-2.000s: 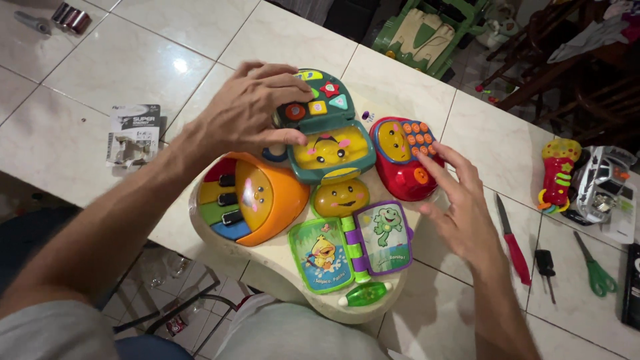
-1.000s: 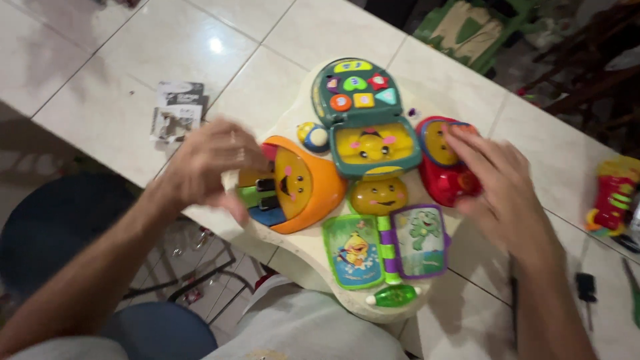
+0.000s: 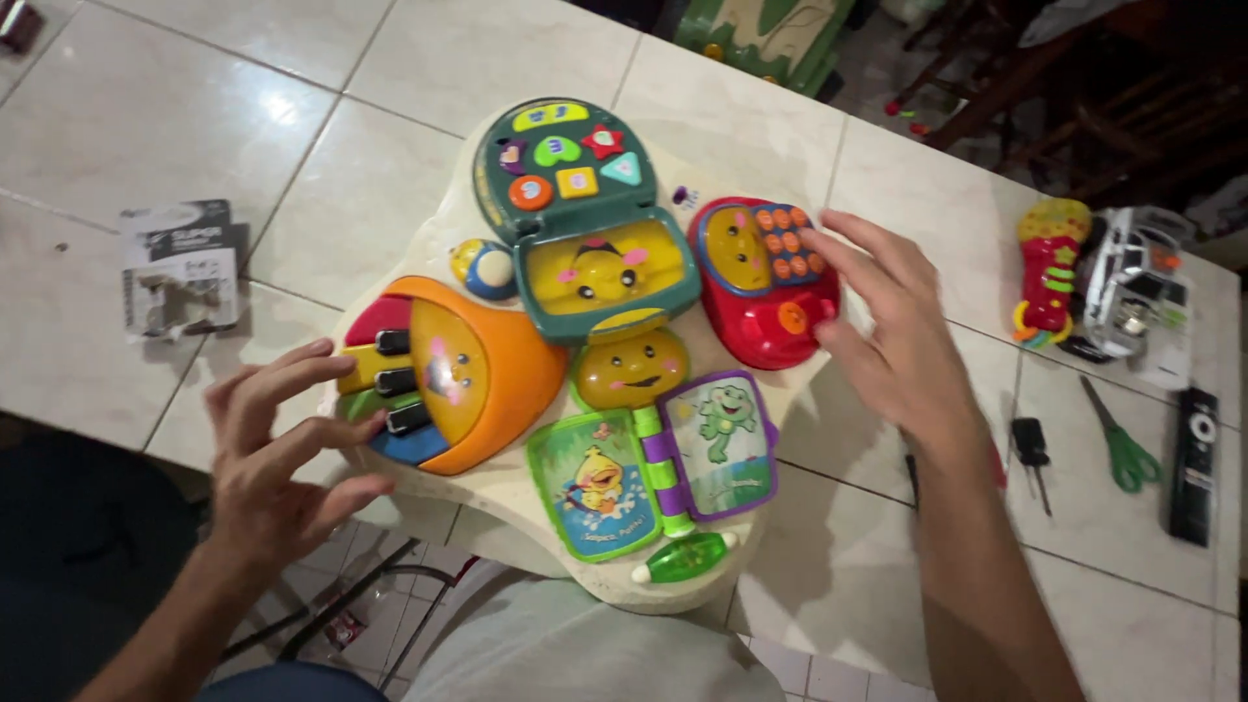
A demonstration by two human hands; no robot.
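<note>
A baby's activity table top (image 3: 468,487) lies on the tiled table. My left hand (image 3: 292,429) has its fingers spread, with fingertips on the colored keys of the orange toy piano (image 3: 517,370) at the left. My right hand (image 3: 887,322) is at the red toy phone (image 3: 760,327), fingertips near its orange buttons and its right edge; contact there is unclear. Between them are the raised dark green panel with shape buttons (image 3: 556,151), the yellow smiling face (image 3: 632,369) and the open toy book (image 3: 595,487). A green roller (image 3: 685,558) sits below the book.
Opened blister packaging (image 3: 180,273) lies at the left. On the right are a red toy remote (image 3: 1050,273), a clear-and-silver item in packaging (image 3: 1131,292), a black-handled screwdriver (image 3: 1031,444), green scissors (image 3: 1131,458) and a black remote control (image 3: 1192,468). My right forearm partly covers something red.
My left hand has moved from the green panel down to the piano keys. My right hand remains by the red phone. The view has shifted somewhat.
</note>
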